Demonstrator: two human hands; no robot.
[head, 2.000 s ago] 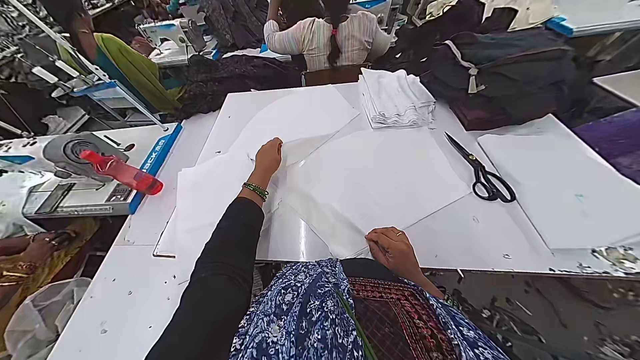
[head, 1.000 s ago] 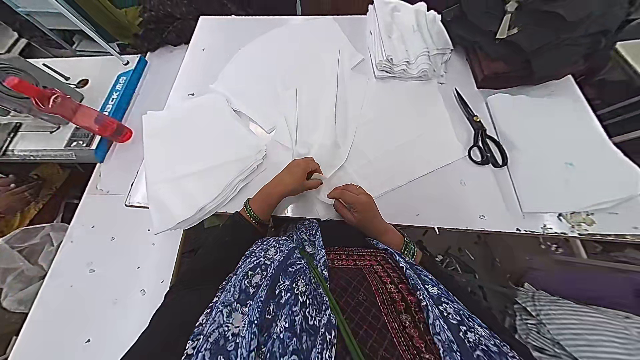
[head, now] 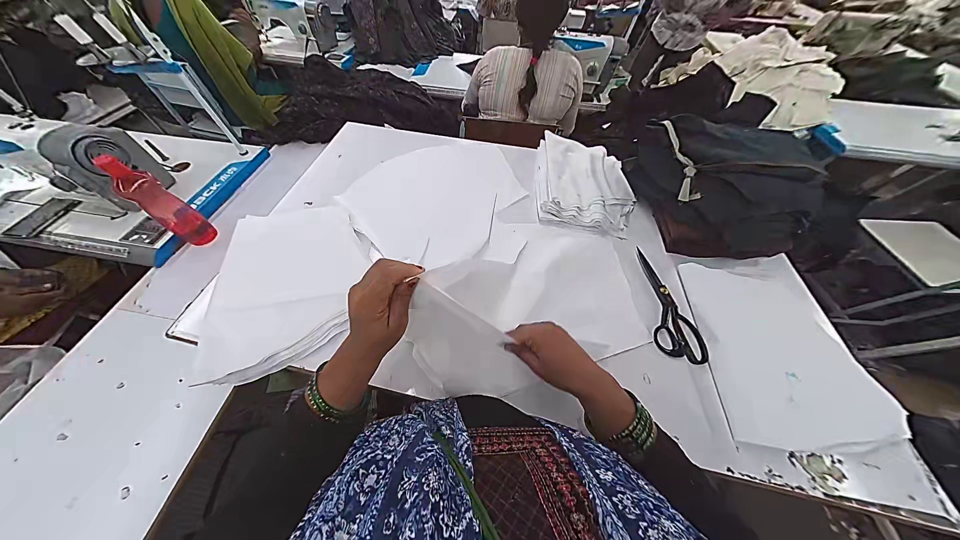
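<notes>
My left hand (head: 384, 306) pinches the edge of a thin white fabric piece (head: 469, 337) near the table's front. My right hand (head: 551, 356) grips the same edge a little lower and to the right, so that the edge runs taut between them. Beneath and behind lie more white cut pieces (head: 431, 199). A stack of white pieces (head: 281, 277) is left of my left hand. Black-handled scissors (head: 671, 315) lie to the right, points away from me. A folded pile of white fabric (head: 583, 187) is at the back right.
Flat white pieces (head: 795, 360) lie at the table's right. On the left stands a sewing machine (head: 82, 165) with a red plastic bottle (head: 157, 199) beside it. Dark garments (head: 735, 180) are heaped behind the scissors. A seated person (head: 525, 82) is beyond the table.
One second ago my hands were close together at the table's front edge; now they are apart, with a fabric edge raised between them. The view has tilted up.
</notes>
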